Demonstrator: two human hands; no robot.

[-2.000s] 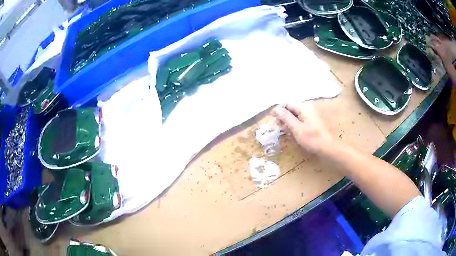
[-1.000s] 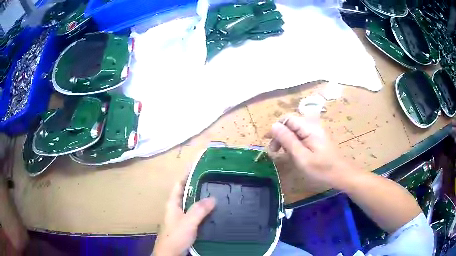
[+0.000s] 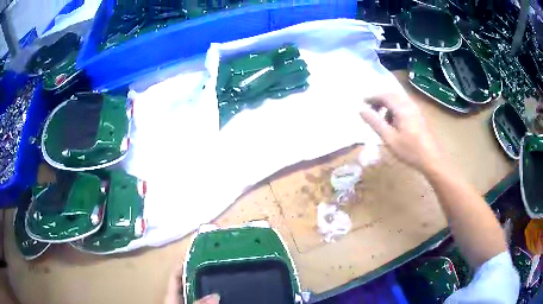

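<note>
A glossy green car body shell point(image 3: 244, 242) with a pale rim and dark recess is at the bottom centre, partly cut off by the picture's edge. My left hand point(image 3: 177, 290) holds it at its left side, thumb over the recess; most of this hand is out of the picture. My right hand point(image 3: 402, 127) is raised over the right part of the white sheet point(image 3: 333, 89), away from the shell. It is blurred, with fingers bent together, and I cannot tell if it holds a thin stick. Small whitish translucent lumps point(image 3: 334, 222) lie on the brown board.
Green panels point(image 3: 262, 74) lie piled on the sheet. A large blue bin point(image 3: 178, 59) stands behind it. A smaller blue bin point(image 3: 30, 163) of silvery pieces is at left. More shells stand at left point(image 3: 113, 127) and right point(image 3: 431, 29). The bench's dark edge point(image 3: 381, 261) runs at lower right.
Two seconds ago no shell was in hand. One second ago my right hand was at the shell with a thin stick; it has since moved up and right. The shell now sits lower in view.
</note>
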